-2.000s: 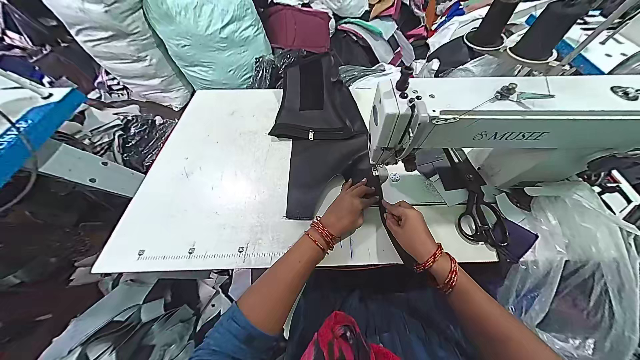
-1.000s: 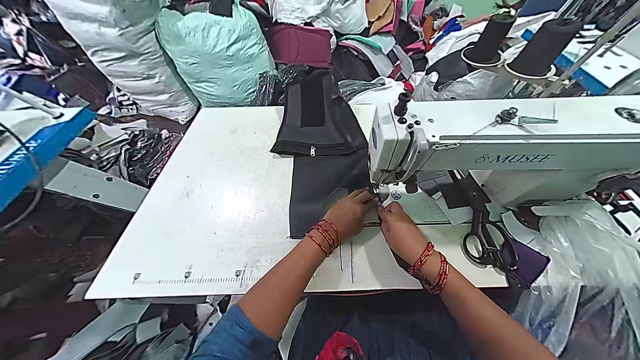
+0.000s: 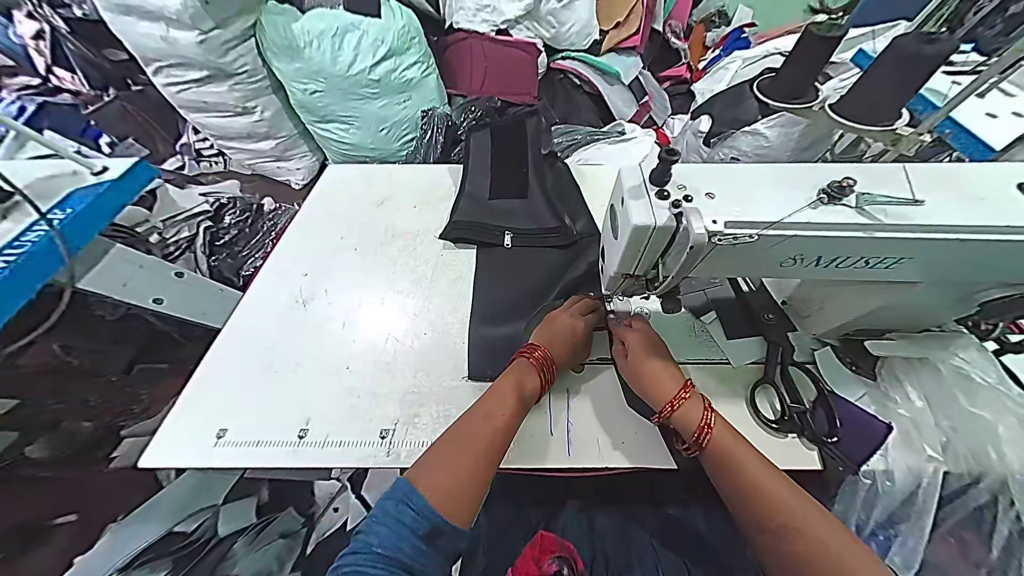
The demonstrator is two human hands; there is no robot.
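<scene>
A white sewing machine [image 3: 840, 240] stands on the right of the white table [image 3: 352, 320]. Black fabric [image 3: 512, 320] lies left of its needle area, with a zippered black piece [image 3: 520, 200] at the far end. My left hand [image 3: 570, 332] presses the fabric's edge just left of the presser foot, fingertips close to it. My right hand [image 3: 644, 356] grips a narrow black strip [image 3: 632, 396] by the foot, and the strip runs down under the wrist. Both hands' fingertips are partly hidden at the foot.
Black-handled scissors [image 3: 780, 368] lie right of the needle area, by fabric scraps and a dark purple piece [image 3: 860, 428]. Black thread cones [image 3: 892, 80] stand behind the machine. Stuffed sacks [image 3: 352, 80] border the table's back. Clear plastic [image 3: 928, 416] hangs at the right.
Two seconds ago my hands were lower and a little apart from the presser foot; now both are close against it. The view has shifted slightly.
</scene>
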